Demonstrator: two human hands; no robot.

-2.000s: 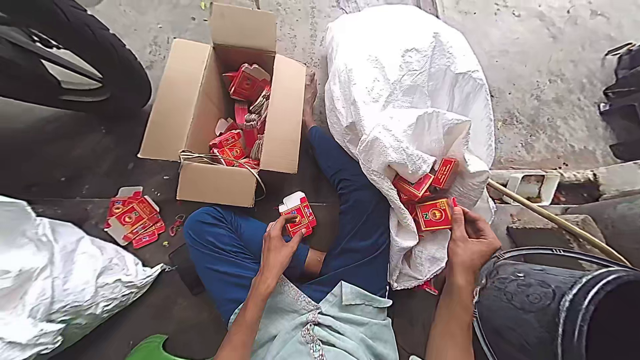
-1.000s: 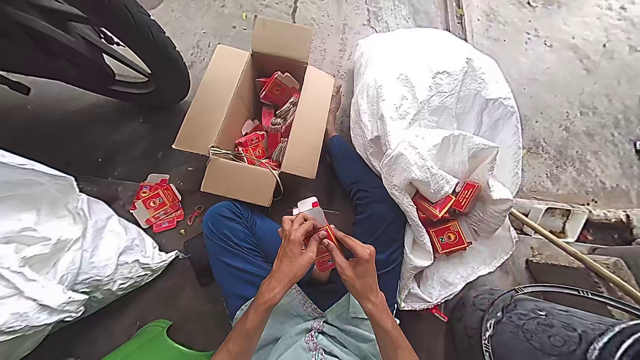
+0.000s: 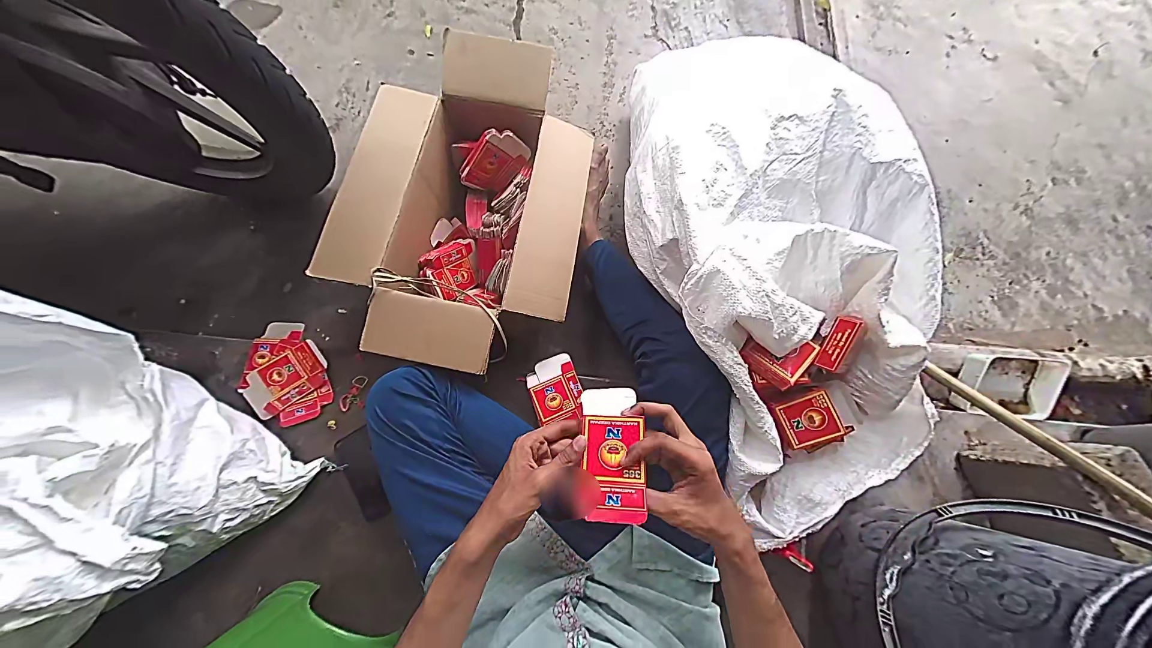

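Note:
A small red printed cardboard carton (image 3: pixel 614 450) with a white flap at its top is held upright between my two hands. My left hand (image 3: pixel 540 468) pinches its left edge, and my right hand (image 3: pixel 679 459) grips the right edge. Just behind it, another red carton (image 3: pixel 554 389) rests near my legs. Flat red cartons fill part of an open corrugated cardboard box (image 3: pixel 427 331) ahead. Several folded-up red boxes (image 3: pixel 810 418) lie in the mouth of a white woven sack (image 3: pixel 765 144) at the right. A loose pile of flat cartons (image 3: pixel 286 373) lies on the floor at the left.
A vehicle's tyre (image 3: pixel 288 117) stands at the upper left. Another white sack (image 3: pixel 81 450) lies at the left, near a green plastic object (image 3: pixel 297 621). At the right are a black container (image 3: pixel 999 576), a wooden stick (image 3: pixel 1044 436) and a white plastic tray (image 3: pixel 1012 382).
Two seconds ago my hands were apart, the right at the sack's mouth; they came together over my lap. The carton in them now faces up, and another lies beyond it.

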